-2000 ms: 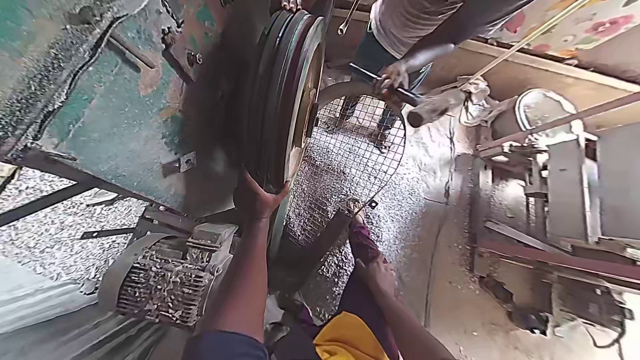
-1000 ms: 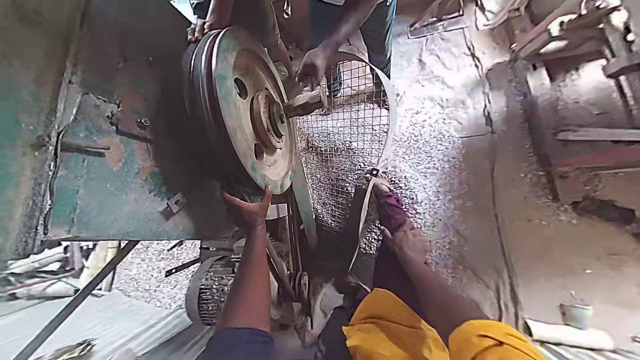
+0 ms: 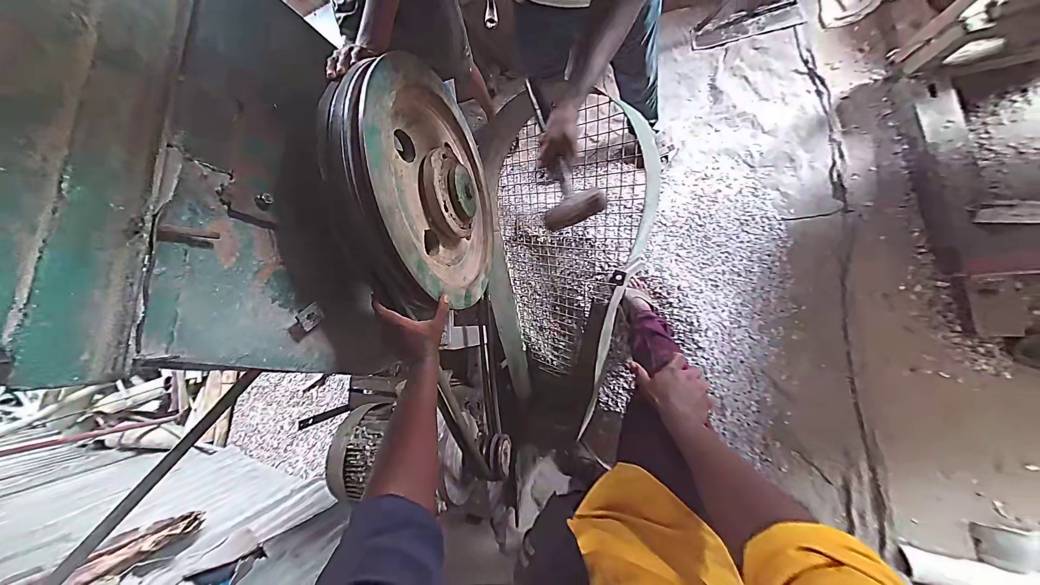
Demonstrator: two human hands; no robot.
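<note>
A large grooved pulley wheel (image 3: 390,219) with worn green paint stands upright at the side of a green metal machine. My left hand (image 3: 414,325) cups its lower rim, thumb on the front face and fingers behind. Right of the wheel is a round wire-mesh guard (image 3: 569,244) with a pale metal band. My right hand (image 3: 678,390) rests on a leg in dark and purple cloth, holding no tool. Another person's hand (image 3: 559,134) grips a hammer (image 3: 575,210) over the mesh. A further hand (image 3: 349,61) touches the wheel's top.
The green machine body (image 3: 219,284) fills the left. Below the wheel sit a finned electric motor (image 3: 357,451) and a small belt pulley (image 3: 500,455). Pale chips lie over the floor (image 3: 707,244). Corrugated sheets (image 3: 203,496) are at lower left, machine parts (image 3: 999,301) at right.
The other person's hammer, at the wheel's hub one second ago, is now to the right, over the mesh. My left hand stays at the rim and my right hand on the leg.
</note>
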